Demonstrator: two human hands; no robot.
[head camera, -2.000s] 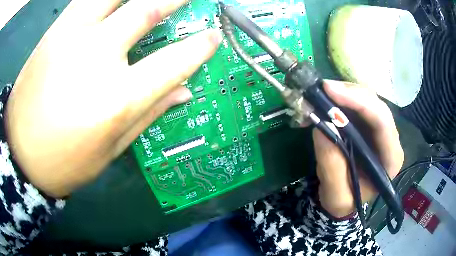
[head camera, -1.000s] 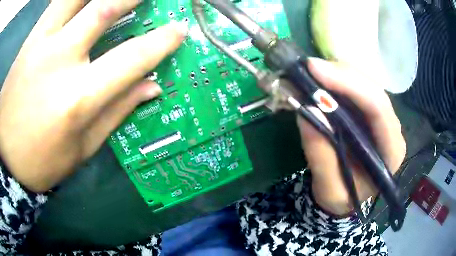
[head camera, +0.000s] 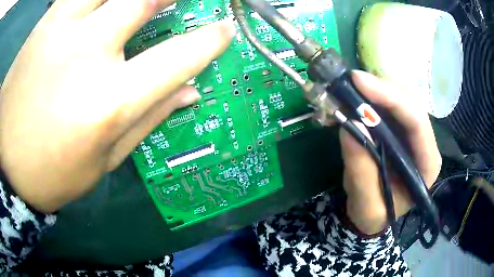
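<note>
A green circuit board with white printing and pale connectors lies tilted on the dark green mat. My left hand lies over its upper left part, fingers spread, with fingertips on or just above the board; I cannot tell if they press it. My right hand holds the black handle of a soldering iron like a pen. A thin bent solder feed tube runs beside the barrel. The iron's tip is at or beyond the top edge of the picture, over the board.
A pale yellow-white round tub stands at the upper right, beside dark ribbed material. Black cables lie at the lower right near a dark object. The dark green mat surrounds the board. Houndstooth sleeves show at the bottom.
The view shifted and came back, so the board sits almost where it was two seconds ago. Both hands keep their holds. A dark object now covers the red-and-white item at the lower right.
</note>
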